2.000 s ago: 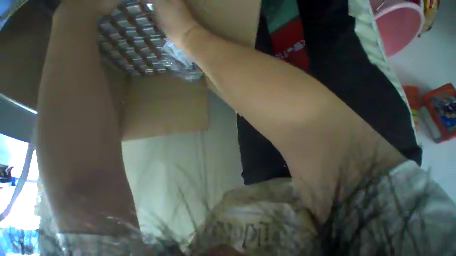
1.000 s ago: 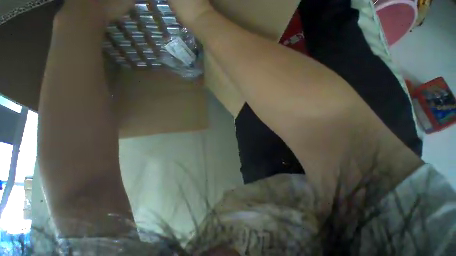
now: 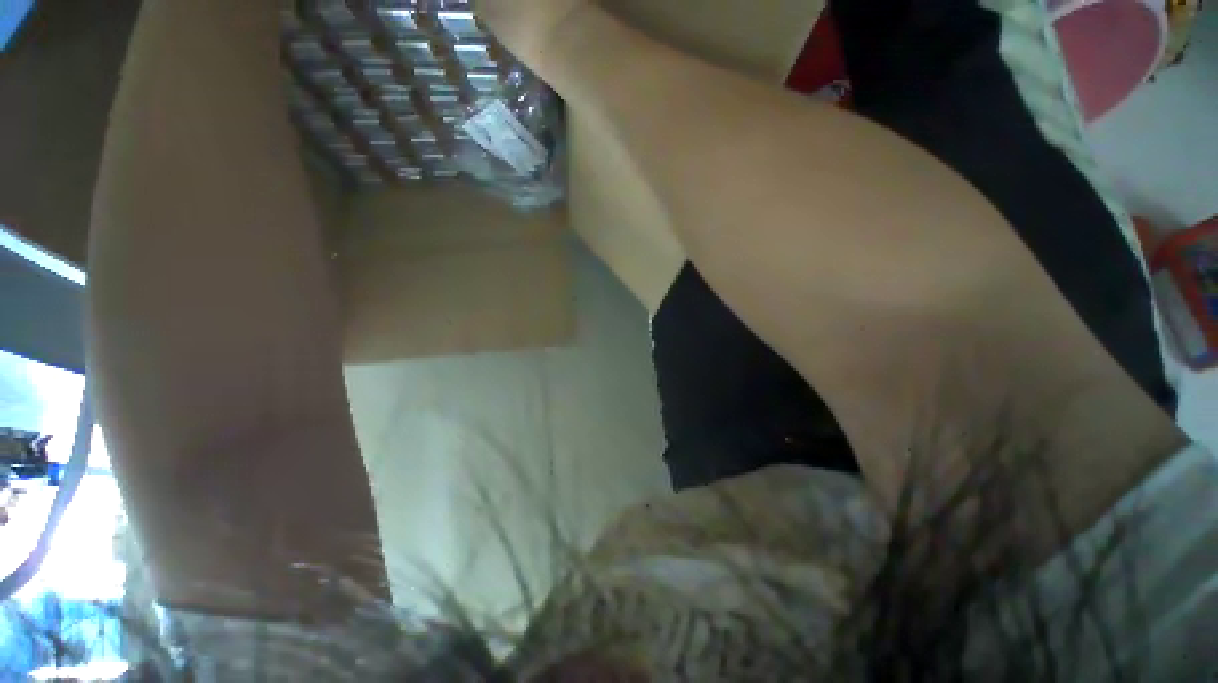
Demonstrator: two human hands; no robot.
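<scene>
The open carton (image 3: 454,274) is brown and lies in front of me, with a flap towards my body. Inside it is a parts tray (image 3: 387,94), a grid of shiny pale pieces. A clear crinkled plastic bag (image 3: 514,147) with a white label lies at the tray's near right corner. My right hand (image 3: 528,20) is at the top edge by the tray's right side, mostly cut off; what its fingers do cannot be seen. My left forearm runs up along the carton's left side, and my left hand is beyond the top edge.
A pink bucket (image 3: 1111,47) stands at the upper right on the pale floor. A red box (image 3: 1191,287) is on the floor at the right edge. Black cloth (image 3: 748,380) lies right of the carton. A red item (image 3: 822,67) shows beside the carton. Bright light enters at lower left.
My left hand has gone out past the top edge. My right hand has shifted slightly right and up. The bucket and red box sit further right in view.
</scene>
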